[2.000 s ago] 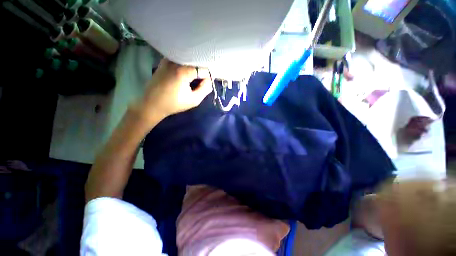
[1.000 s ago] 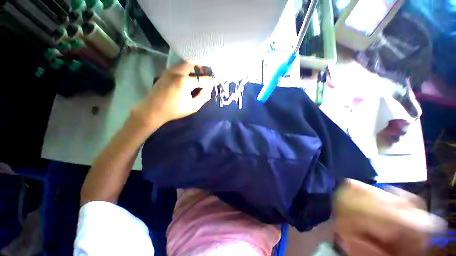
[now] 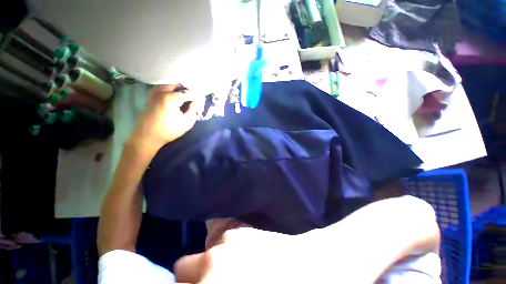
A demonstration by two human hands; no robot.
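Observation:
The navy garment point(image 3: 266, 177) spreads over the machine bed and hangs towards my lap. My left hand point(image 3: 166, 116) is at its upper left edge, beside the needle and presser area point(image 3: 219, 105). Its fingers are curled, with a dark gap between them. Glare hides whether the fingertips pinch anything. My right forearm crosses my lap below the garment, washed out by light. My right hand point(image 3: 194, 267) seems to be at the bottom edge, pale and partly cut off; its fingers cannot be made out. The blue lamp point(image 3: 253, 83) hangs just right of the needle area.
The white machine head point(image 3: 138, 39) fills the top left. Thread spools point(image 3: 86, 83) stand at the left. A pale green tray point(image 3: 323, 52) is behind the bed. Paper and fabric scraps point(image 3: 430, 105) lie at the right, above a blue crate point(image 3: 444, 194).
My right hand and forearm have swung from the lower right across my lap to the left. The view has shifted and turned. My left hand stays beside the needle area.

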